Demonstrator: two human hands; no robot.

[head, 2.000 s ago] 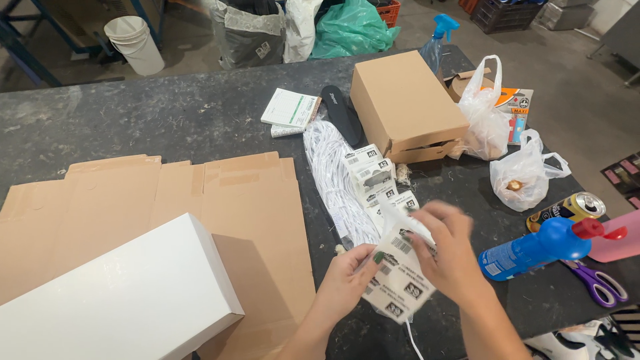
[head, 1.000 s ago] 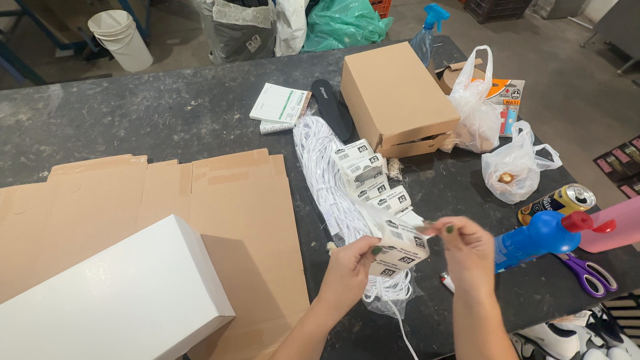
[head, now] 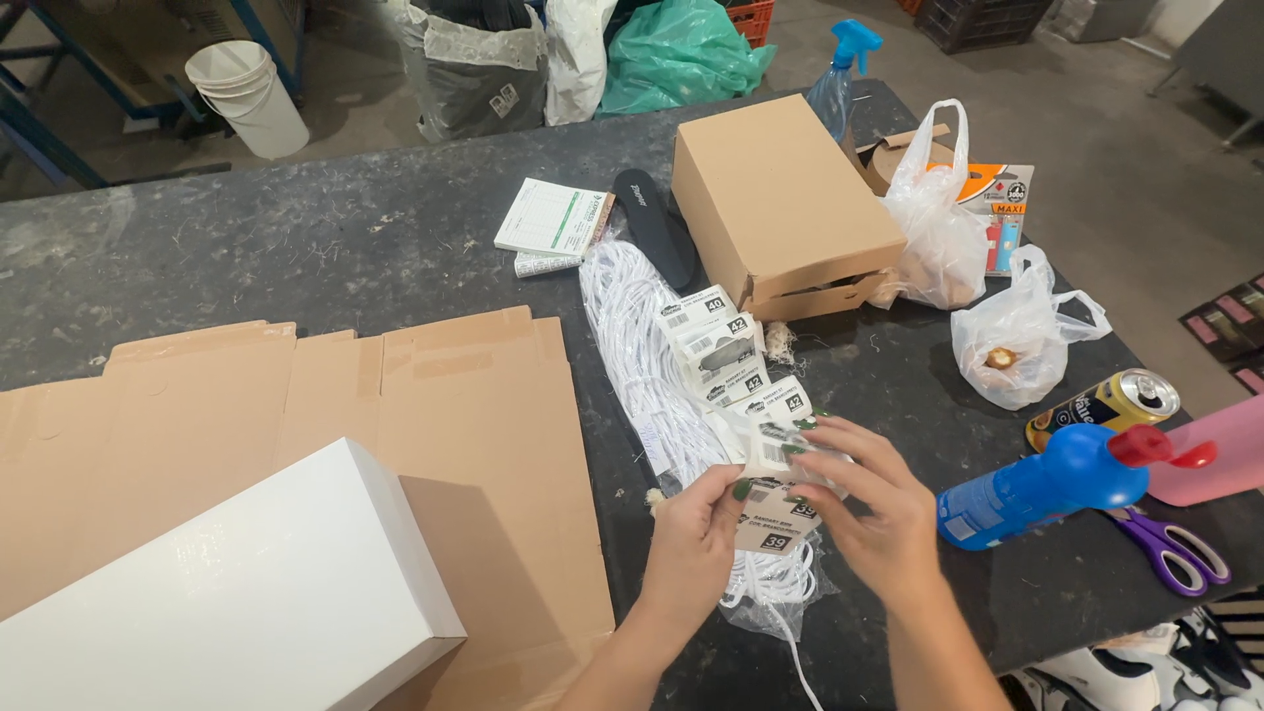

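Note:
My left hand (head: 699, 543) grips the near part of a strip of printed paper labels (head: 775, 518) between thumb and fingers. On the strip's right side, my right hand (head: 874, 504) has its fingers spread over the folded labels, its fingertips against them. More of the label strip (head: 726, 360) lies in folds beyond my hands, on a bundle of white cord (head: 637, 346) in clear plastic. A loose end of cord runs down between my forearms. To the left, a white box (head: 237, 583) rests on flattened cardboard (head: 474, 425).
A brown cardboard box (head: 780, 188), a black insole (head: 652, 222) and a pad of forms (head: 553, 217) lie farther back. Rightward are plastic bags (head: 1012, 336), a can (head: 1101, 405), a blue bottle (head: 1037, 484) and purple-handled scissors (head: 1170, 553). A blue-topped spray bottle (head: 839, 84) stands behind.
The right hand, which was pinching the strip's edge apart from the left hand a second ago, has come in over the labels. The left hand keeps its hold.

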